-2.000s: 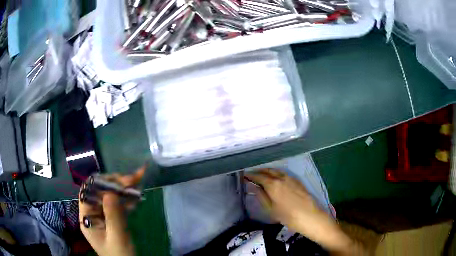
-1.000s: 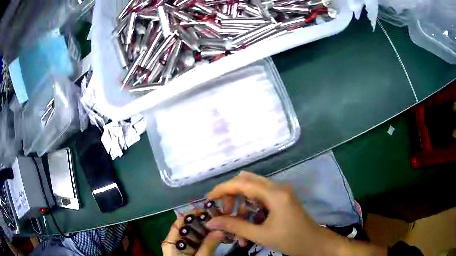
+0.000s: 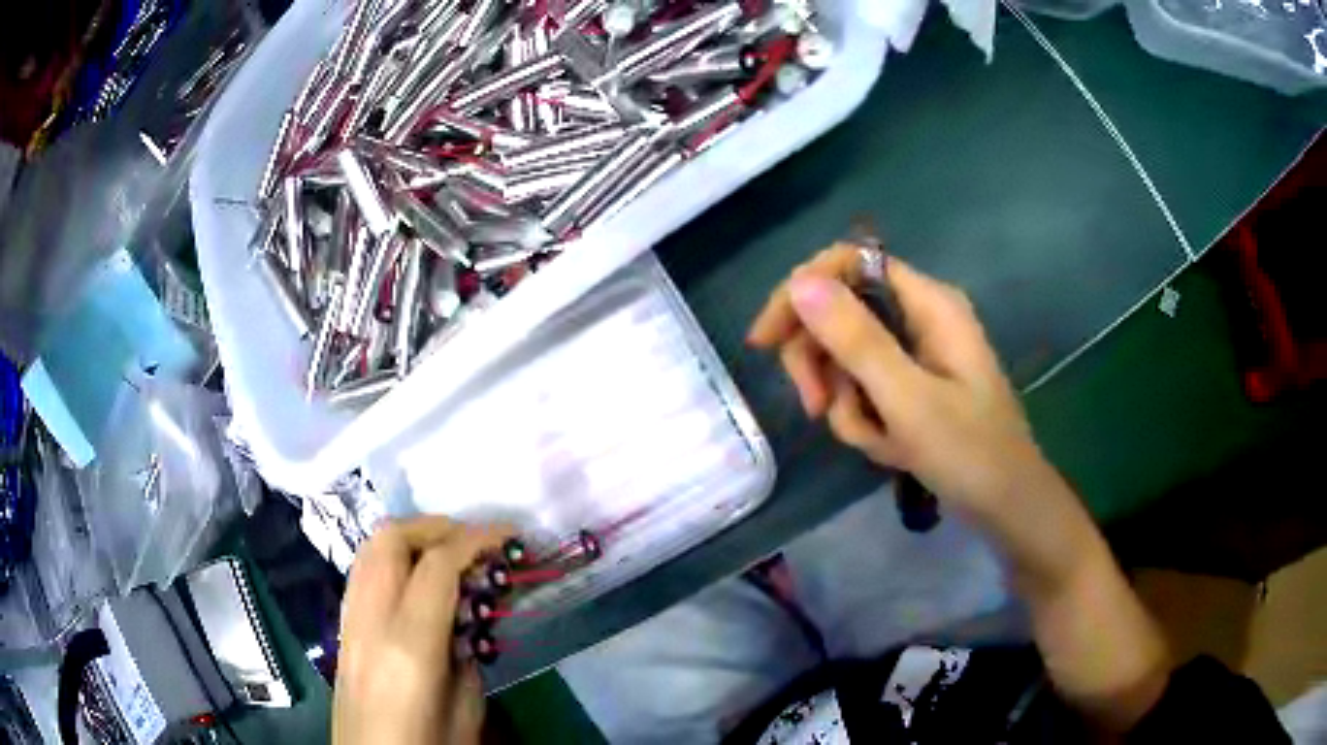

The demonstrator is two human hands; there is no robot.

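Observation:
My left hand (image 3: pixel 411 619) is at the lower left, closed around a bunch of metal tubes (image 3: pixel 492 597). Their black round ends and red lead wires point right, over the near left corner of the clear packing box. My right hand (image 3: pixel 888 371) is over the green mat, right of the box, holding a dark slim tool (image 3: pixel 882 299), perhaps tweezers; its lower end sticks out below the palm. The packing box (image 3: pixel 760 463) holds a white layer that covers most of its content. The tubes' bodies are hidden by my left hand.
A white bulk bin (image 3: pixel 582 259) heaped with silver tubes stands behind the packing box and overlaps it. At left are a clear small box (image 3: pixel 160 488), a light blue sheet (image 3: pixel 109 349), a silver flat device (image 3: pixel 236 636) and a grey box (image 3: pixel 146 670). Another clear box (image 3: pixel 1237 37) is upper right.
The hands were together at the bench edge and are now apart. The left has moved left with the tubes, to the packing box; the right has moved up and right. The view has turned.

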